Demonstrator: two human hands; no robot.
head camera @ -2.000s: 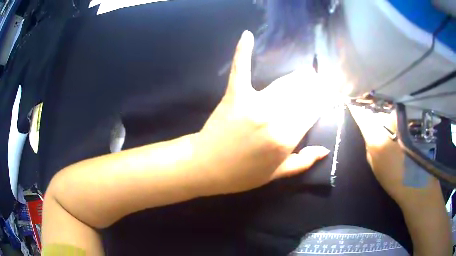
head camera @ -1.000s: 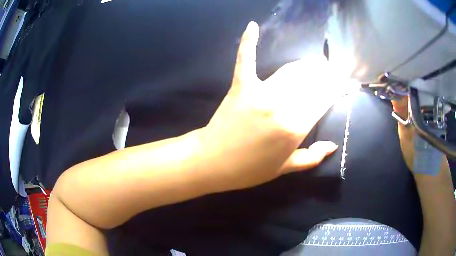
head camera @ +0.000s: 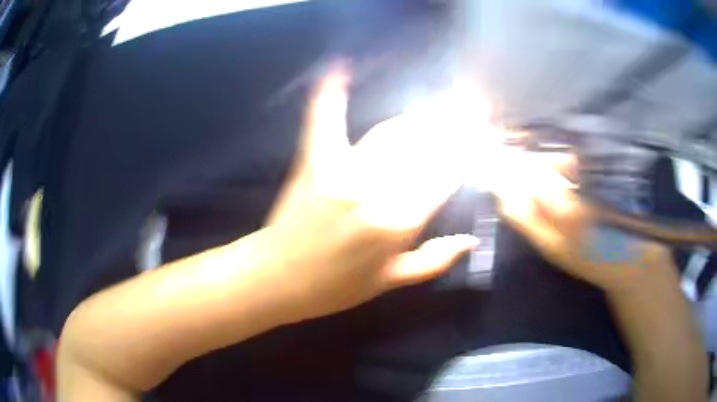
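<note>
A large black garment panel [head camera: 196, 110] lies under both hands. My left hand [head camera: 369, 188] rests spread on it, left of the glare, its thumb beside a short whitish line [head camera: 482, 243] on the black cloth. Its fingertips are lost in glare, so a grip cannot be told. My right hand [head camera: 550, 200] is right of the line, beside the presser area, its fingers blurred and bright near the needle. Whether it holds anything cannot be told. The needle and presser foot are hidden by glare.
The white sewing machine head [head camera: 582, 71] fills the upper right. A dark curved bar [head camera: 656, 228] crosses at the right by my wrist. A blurred ruler edge [head camera: 534, 365] shows at the bottom. A red thing [head camera: 43, 365] is at the lower left.
The view has shifted and blurred, and the scene sits further left. My right hand has come from behind the machine's metal parts towards the needle area. My left hand keeps its spread pose.
</note>
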